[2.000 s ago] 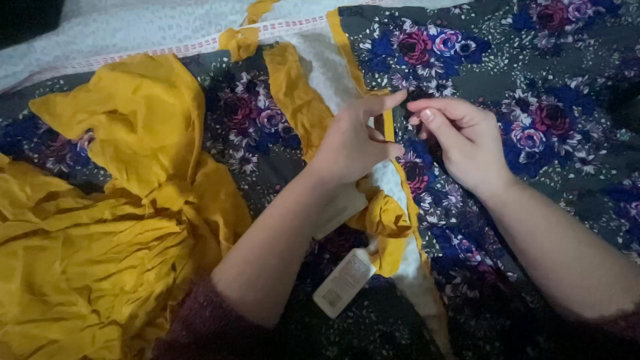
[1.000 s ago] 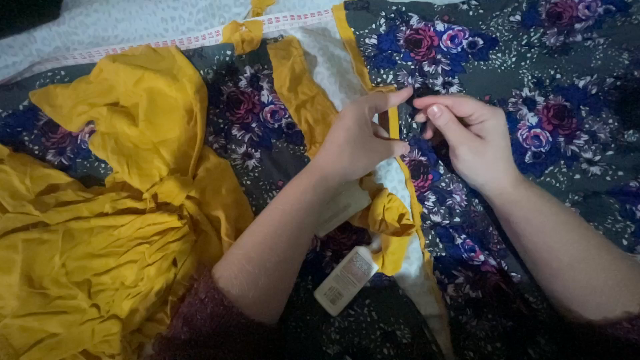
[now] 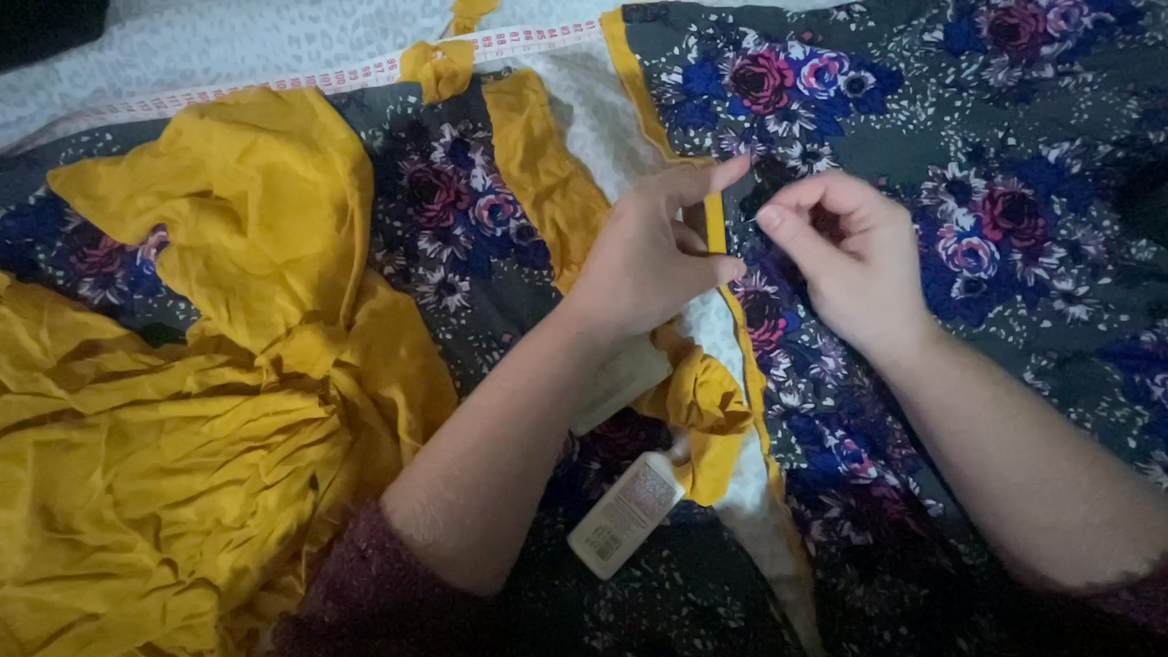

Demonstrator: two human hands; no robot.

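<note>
Dark floral-print fabric [image 3: 995, 383] lies spread under both hands, with a narrow yellow edge strip [image 3: 639, 82] along an opening in it. My left hand [image 3: 648, 246] rests over this strip, thumb and index finger spread to either side of a short stretch of it. Just to the right, my right hand [image 3: 839, 246] has its thumb and index finger pinched together; a tiny thin glint shows at the tips, perhaps a needle or pin, too small to tell. Below the left hand a knotted yellow cloth strip [image 3: 707, 392] lies beside a white printed tag [image 3: 625, 516].
A bunched yellow garment [image 3: 164, 456] covers the left side. A white measuring tape [image 3: 351, 78] with red numbers runs along the top, over pale patterned cloth [image 3: 228, 36]. Another yellow strip [image 3: 538, 164] lies above my left hand, and a pale tag [image 3: 620, 383] is partly under my wrist.
My right hand's fingertips have shifted slightly and are pinched somewhat lower than before. The left hand keeps nearly the same place on the edge strip.
</note>
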